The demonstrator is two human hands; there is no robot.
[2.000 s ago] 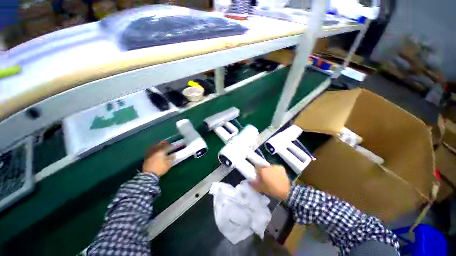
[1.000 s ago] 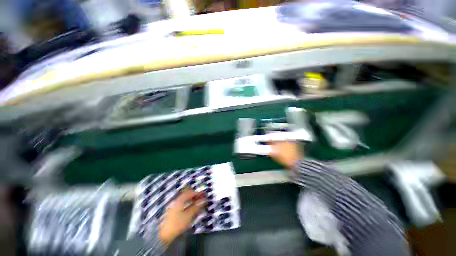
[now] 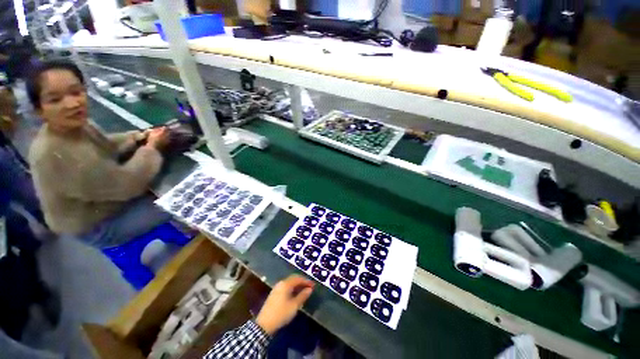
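Observation:
My left hand (image 3: 284, 305) is at the near edge of the sticker sheet (image 3: 403, 270). Its fingers are bent together, and I cannot tell if they hold anything small. The sheet is white with rows of black face stickers and lies on the dark-green bench edge. My right hand is out of the picture. White housing assemblies lie on the green belt at the right: one (image 3: 484, 252) with its dark round end towards me, one (image 3: 547, 261) beside it, and one (image 3: 598, 307) nearer the right edge.
A bagged sticker sheet (image 3: 214, 203) lies left of the open one. A small carton (image 3: 133, 308) holds white parts. A seated person (image 3: 91, 168) works at the left. Beyond the belt are a circuit board tray (image 3: 354, 133) and a white tray (image 3: 438, 156). Yellow-handled pliers (image 3: 523, 85) lie on the shelf.
The view has swung left. My right hand has left the picture and the housing assemblies lie on the belt without it. My left hand has moved from over the stickers to the sheet's near edge.

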